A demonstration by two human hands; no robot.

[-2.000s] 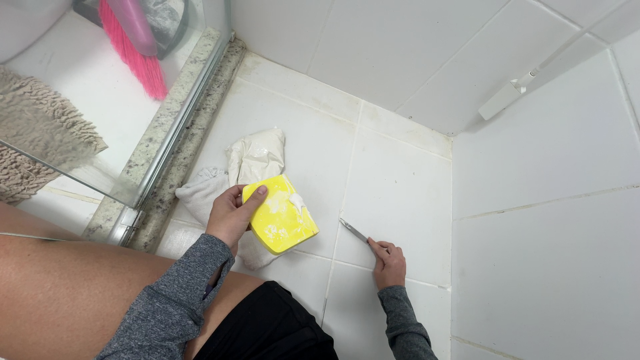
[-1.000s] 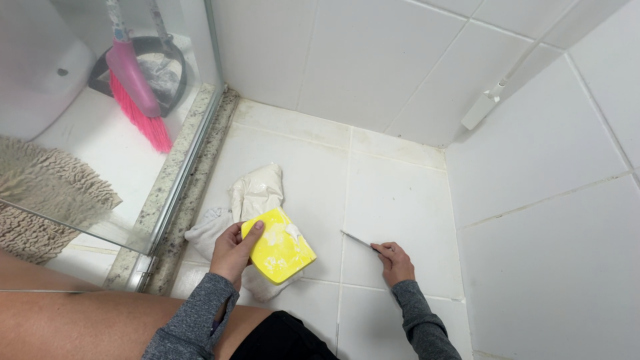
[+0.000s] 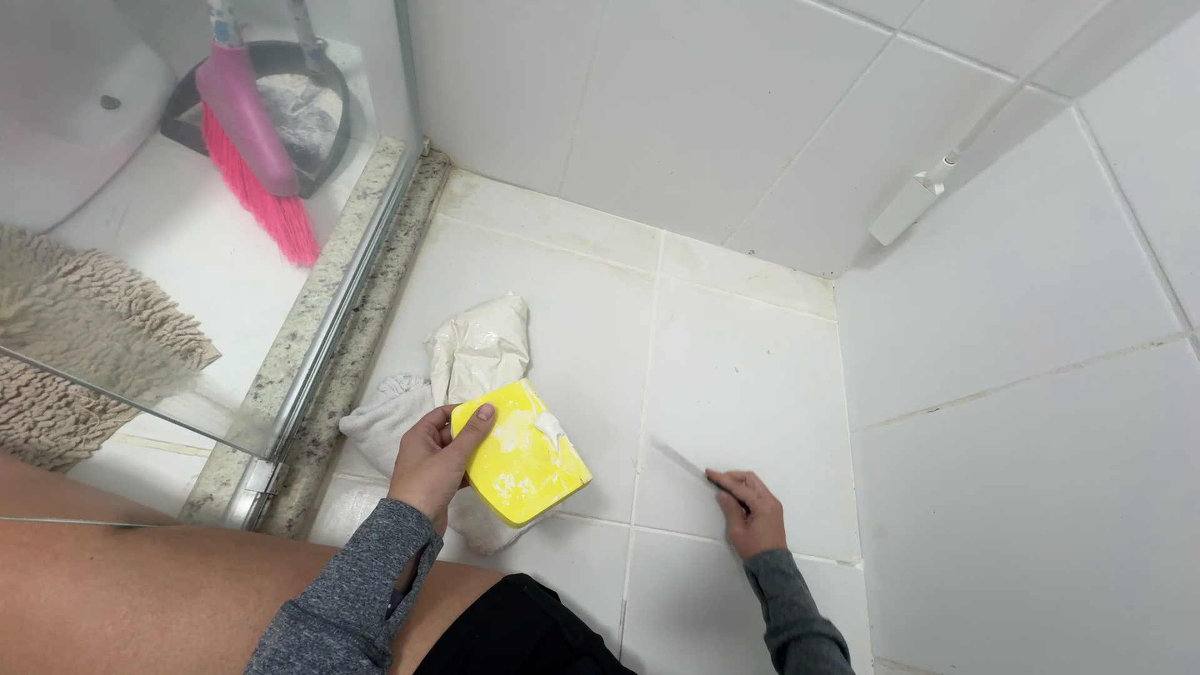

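My left hand (image 3: 433, 459) grips a yellow plastic spreader (image 3: 516, 455) by its left edge, thumb on top. White paste smears its face, with a thicker lump near the right edge. In my right hand (image 3: 753, 511) is a thin metal blade tool (image 3: 682, 457), blurred, its tip pointing up and left over a grout line of the white floor tiles (image 3: 750, 375). Behind the spreader lies a plastic bag of white powder or paste (image 3: 483, 342). A whitish cloth (image 3: 389, 417) lies beside the bag, partly hidden by my left hand and the spreader.
A granite sill (image 3: 389, 253) with a metal track and glass panel (image 3: 216, 375) runs along the left. Beyond it are a pink broom (image 3: 248, 131), a grey dustpan (image 3: 333, 155) and a shaggy beige mat (image 3: 103, 309). A white squeegee-like head (image 3: 905, 208) on a rod rests against the right wall.
The view has shifted somewhat. The spreader stays in my left hand and the blade tool in my right; the blade appears more steeply angled than one second ago.
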